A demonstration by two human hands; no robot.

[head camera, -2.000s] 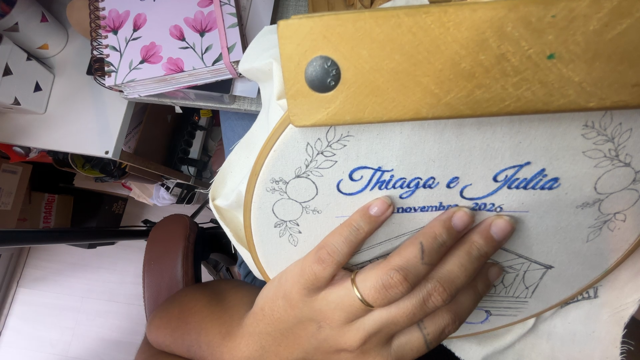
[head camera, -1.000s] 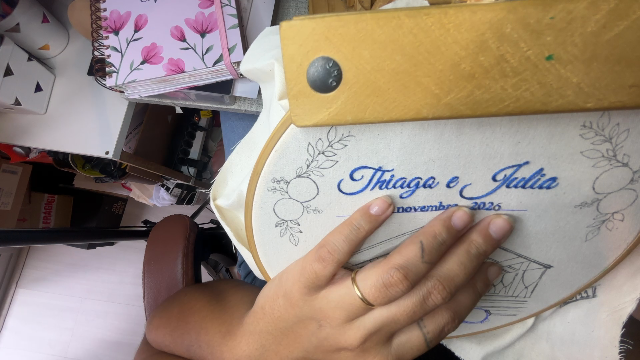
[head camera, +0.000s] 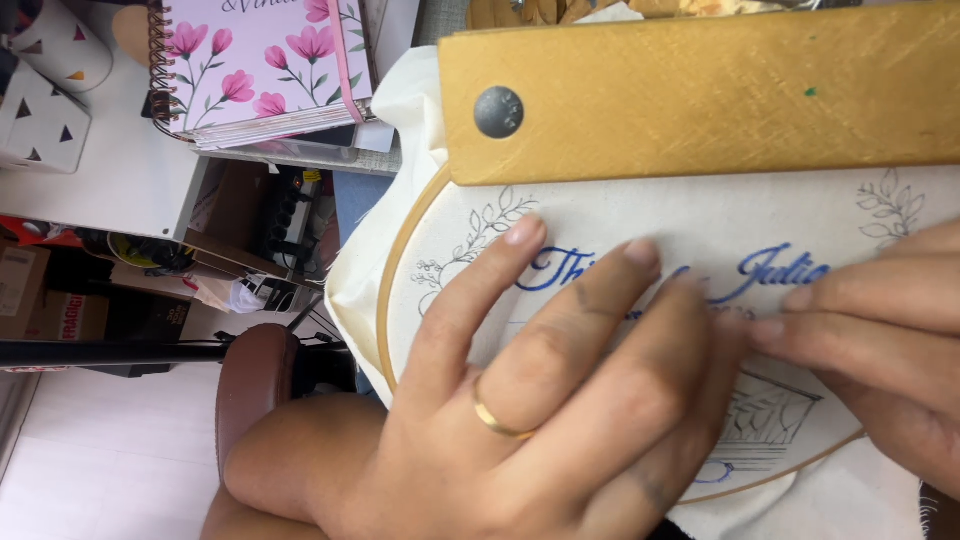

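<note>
White fabric stretched in a wooden embroidery hoop (head camera: 390,300) carries blue stitched lettering (head camera: 780,274), drawn leaf sprays and part of a drawn structure. My left hand (head camera: 577,375), with a gold-coloured ring, lies over the fabric with its fingers apart and covers part of the lettering. From the right edge comes my right hand (head camera: 870,352). Its thumb and finger are close together at the fabric, beside the fingertips of my left hand. Motion blur hides whether anything is between them. No needle or thread can be made out.
A gold-coloured case or strip (head camera: 675,97) with a dark snap lies over the hoop's top part. A floral spiral notebook (head camera: 255,67) is at the upper left, near patterned containers (head camera: 45,112). Lower left are a brown padded seat (head camera: 255,382), a dark bar (head camera: 112,352) and cardboard boxes.
My right hand has come into view at the right. My left hand has shifted on the fabric, its fingers now higher over the lettering and more bent.
</note>
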